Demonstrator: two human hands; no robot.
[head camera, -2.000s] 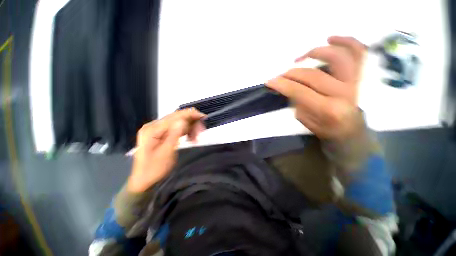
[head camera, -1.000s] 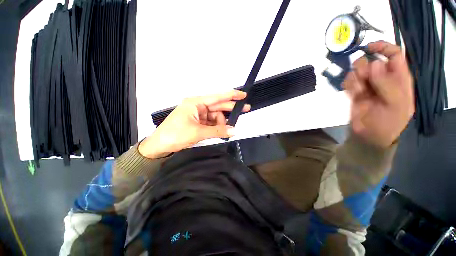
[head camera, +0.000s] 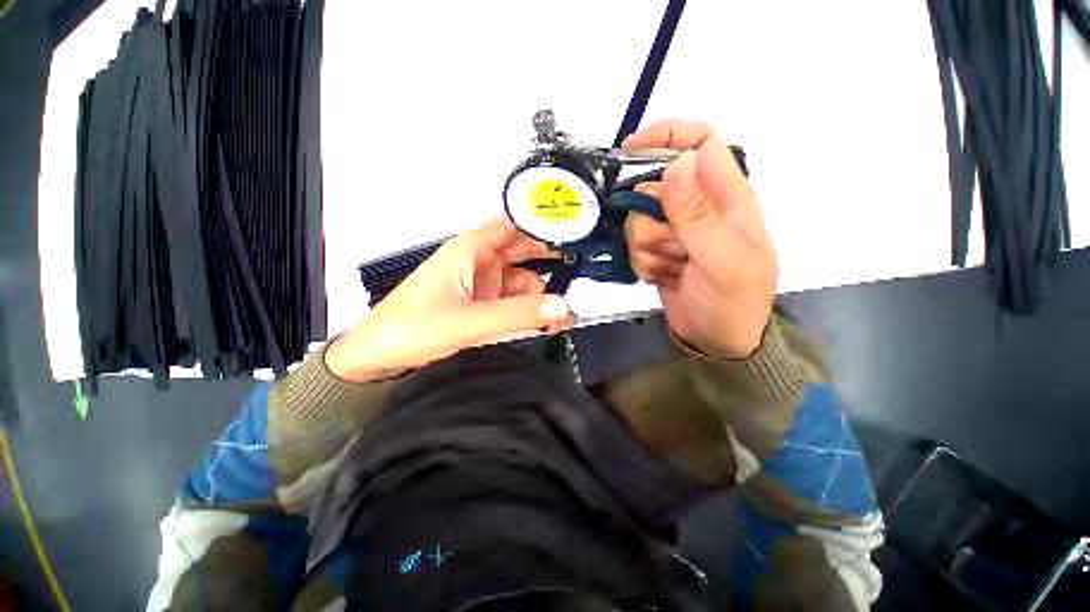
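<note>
My right hand (head camera: 705, 233) holds the dial thickness gauge (head camera: 553, 206), its fingers around the dark blue frame and at the metal lever. The round white dial with yellow centre faces up. My left hand (head camera: 460, 293) grips the near end of a single black strip (head camera: 650, 74), which runs up and away behind the gauge. The gauge jaws are at the strip near my left fingers; whether they touch it is hidden. A strip bundle (head camera: 400, 270) lies crosswise on the white table under both hands, mostly covered.
A large strip pile (head camera: 197, 191) lies at the left, ends over the near edge of the white table (head camera: 418, 96). A smaller strip pile (head camera: 1016, 155) overhangs the edge at the right. A dark metal-framed chair (head camera: 986, 520) stands at lower right.
Since one second ago, my right hand has brought the gauge left from the right side to the strip. My left hand has stayed nearly in place, still holding the strip.
</note>
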